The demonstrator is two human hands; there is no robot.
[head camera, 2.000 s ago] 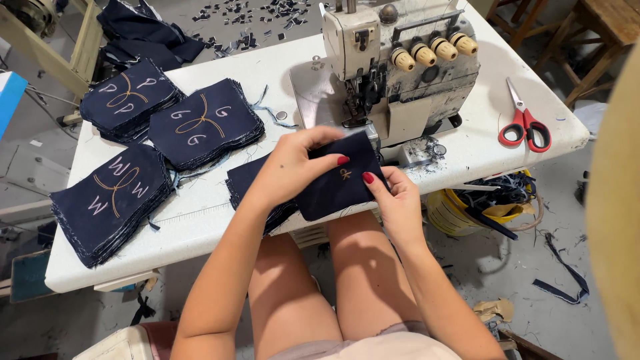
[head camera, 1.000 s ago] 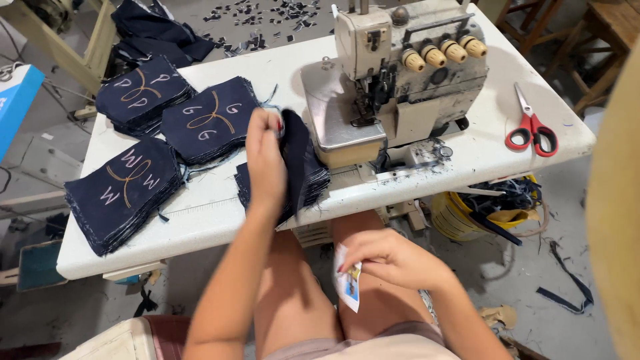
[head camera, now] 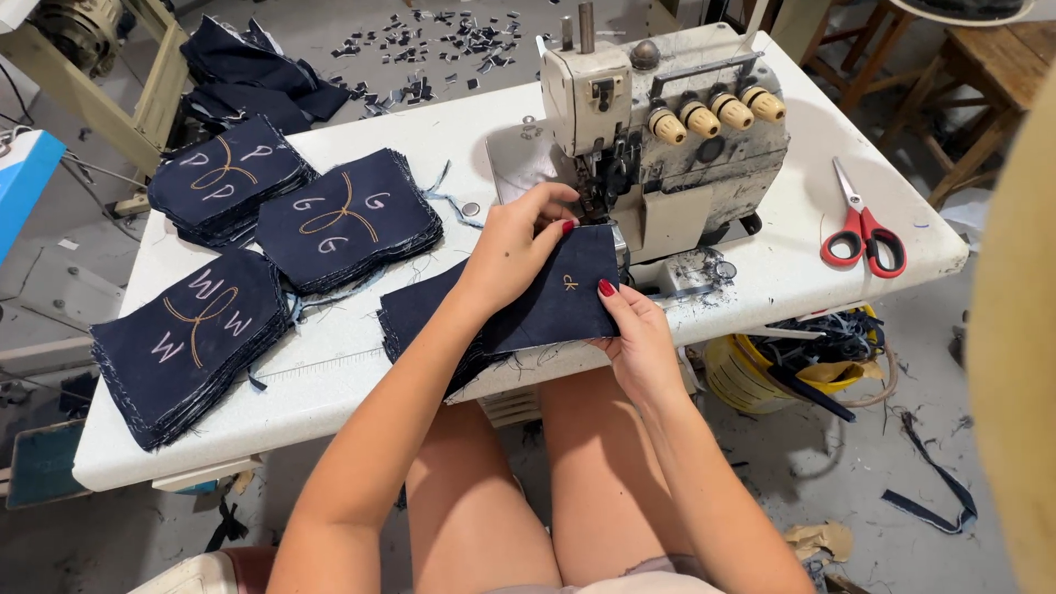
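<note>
My left hand (head camera: 524,243) pinches the top edge of a dark navy denim piece (head camera: 549,301) between thumb and fingers, close to the presser foot area of an overlock sewing machine (head camera: 668,148). With thumb on top, my right hand (head camera: 639,334) holds the same piece at its right edge. The piece bears a small stitched mark. Under my left forearm lies a stack of navy denim pieces (head camera: 412,309). Three more stacks, chalk-marked and with curved tan stitching, lie to the left: one at the back (head camera: 223,177), one in the middle (head camera: 346,223), one in front (head camera: 194,338).
Red-handled scissors (head camera: 862,227) lie on the white table (head camera: 899,190) right of the machine. A yellow bucket (head camera: 742,384) of fabric scraps stands below the table's front edge. Scraps (head camera: 421,58) litter the floor behind, near a heap of dark cloth (head camera: 256,74). Wooden stools stand back right.
One second ago my left hand was at the stack and my right hand held a small pale item over my lap. Both hands are now on one denim piece by the machine; the pale item is out of sight.
</note>
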